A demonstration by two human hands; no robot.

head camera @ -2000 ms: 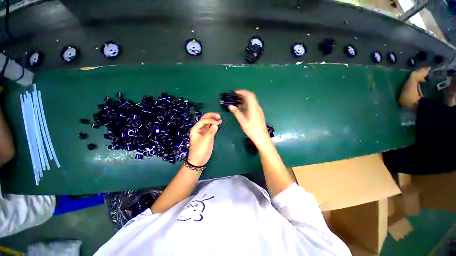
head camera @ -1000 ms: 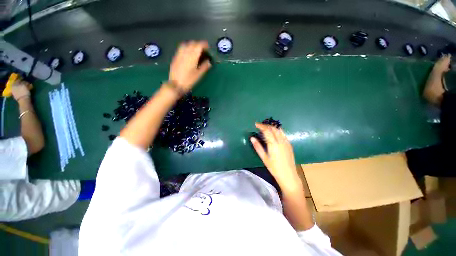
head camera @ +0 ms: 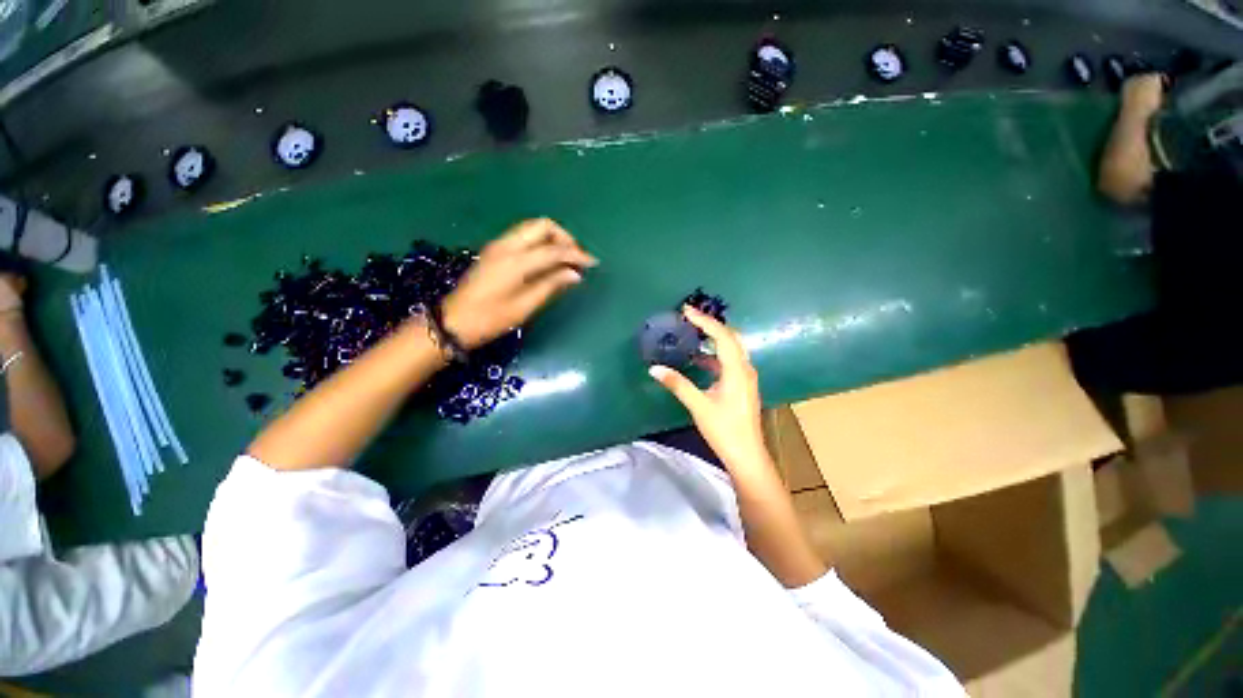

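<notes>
My right hand (head camera: 720, 383) grips a round dark unit (head camera: 669, 341) by its rim, between thumb and fingers, its flat grey face up, over the green bench. A few small black parts (head camera: 705, 303) lie just beyond that hand. My left hand (head camera: 524, 277) is above the bench, beside the heap of small black parts (head camera: 331, 322). Its fingers are bent and point right; whether it holds anything small is hidden. My left forearm covers part of the heap.
Round units with white faces (head camera: 611, 92) and some all-black units (head camera: 503, 109) stand spaced on the dark conveyor (head camera: 545, 48). Pale blue strips (head camera: 126, 387) lie at left. An open cardboard carton (head camera: 954, 545) is at the bench edge by my right arm. People's arms show at both sides.
My left hand has moved back from the conveyor towards me, and an all-black unit now sits on the belt there. My right hand now holds a round unit in clear view.
</notes>
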